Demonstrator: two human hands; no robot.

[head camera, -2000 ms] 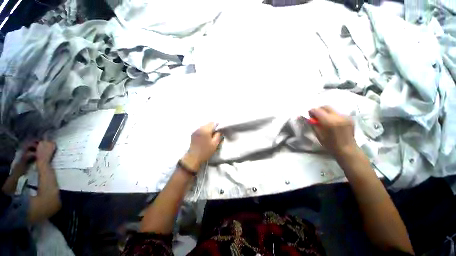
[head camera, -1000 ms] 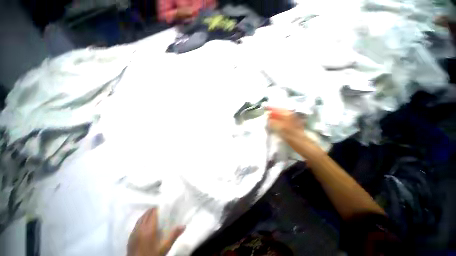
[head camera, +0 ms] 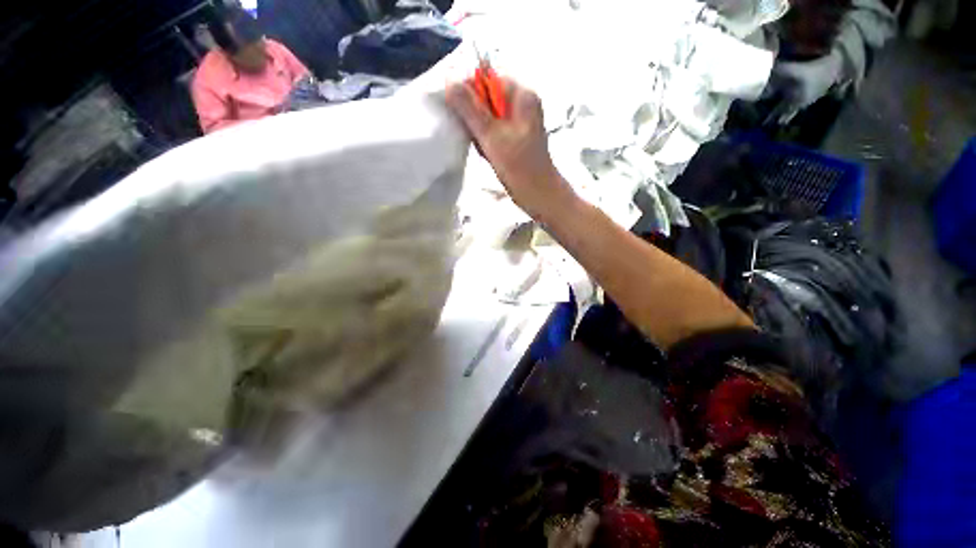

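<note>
My right hand (head camera: 503, 128) is raised at the upper middle. It holds the orange-red thread snips (head camera: 491, 92) with the blades pointing up, and seems to pinch an edge of the pale garment (head camera: 310, 278). The garment hangs in the air from this hand and sweeps across the left half of the view, blurred, its underside in shadow. My left hand is not in view; the lifted cloth may hide it.
The white table (head camera: 428, 428) shows below the garment. A heap of pale garments (head camera: 631, 80) lies beyond my right hand. A person in pink (head camera: 244, 80) sits at the upper left near dark cloth (head camera: 396, 48). A blue crate (head camera: 803, 177) and dark bundled cloth (head camera: 819, 284) are at right.
The garment has gone from lying on the table to hanging in the air. My right hand has risen with the snips. My left hand has left the view, and the camera has turned right.
</note>
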